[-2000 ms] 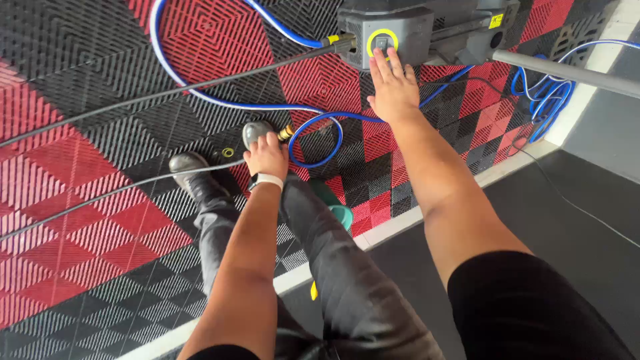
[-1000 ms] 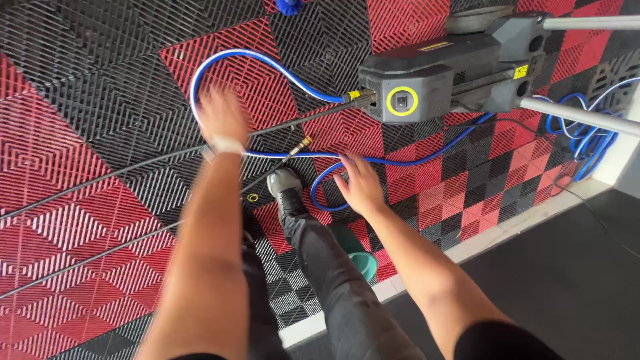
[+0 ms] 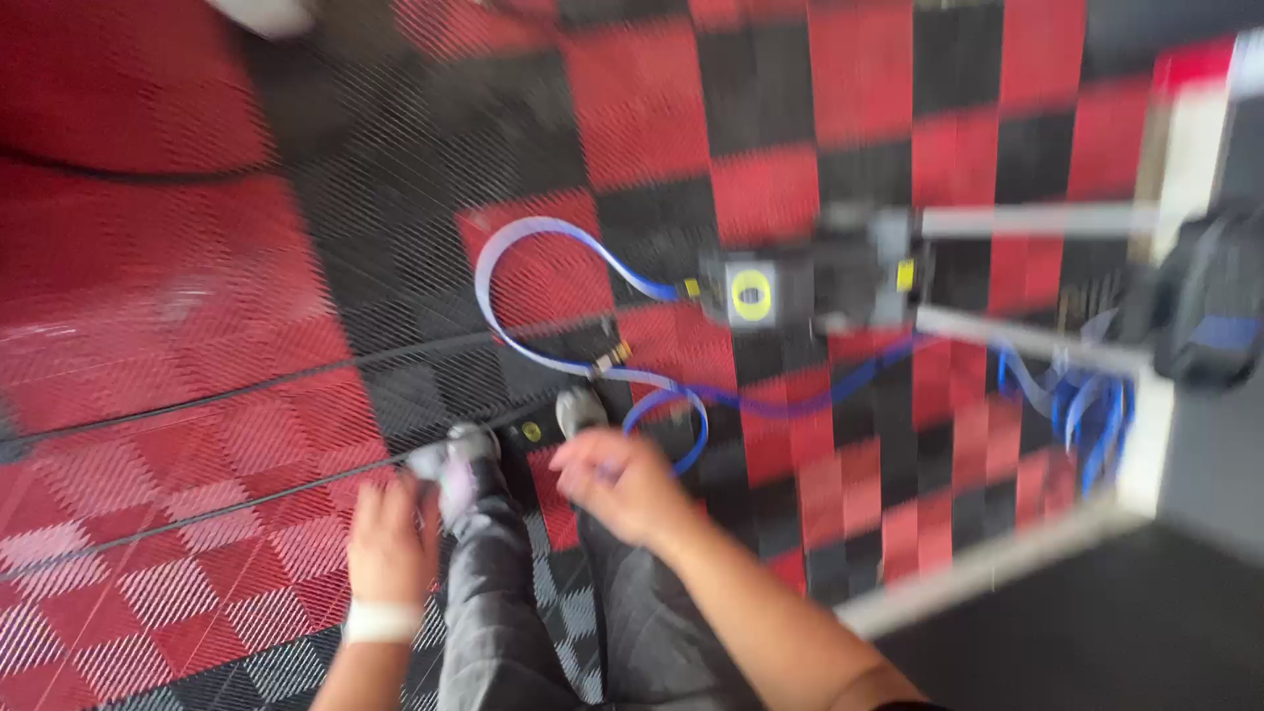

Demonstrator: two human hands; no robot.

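My left hand [image 3: 388,548], blurred and with a pale band at the wrist, hangs above the floor at lower left; its fingers seem to hold nothing. Fingers partly curled, my right hand [image 3: 622,484] is over my leg near the blue hose [image 3: 780,405]; whether it holds anything is too blurred to tell. Beyond it a brass hose fitting [image 3: 614,356] lies on the tiles beside the looped hose. A grey and black pressure washer [image 3: 752,294] with a yellow ring rests on the floor at upper centre, away from both hands, the blue hose joined to its near end.
Red and black grid floor tiles [image 3: 647,104] spread all around. Black hoses [image 3: 237,390] cross at left toward my shoes [image 3: 469,444]. More blue hose lies coiled [image 3: 1096,415] at right beside a pale floor edge [image 3: 997,563]. A small yellow ring [image 3: 531,432] is near my feet.
My right hand has left the pressure washer's front, where it rested two seconds ago. My left hand has moved away from the hose loop. The view has shifted and widened.
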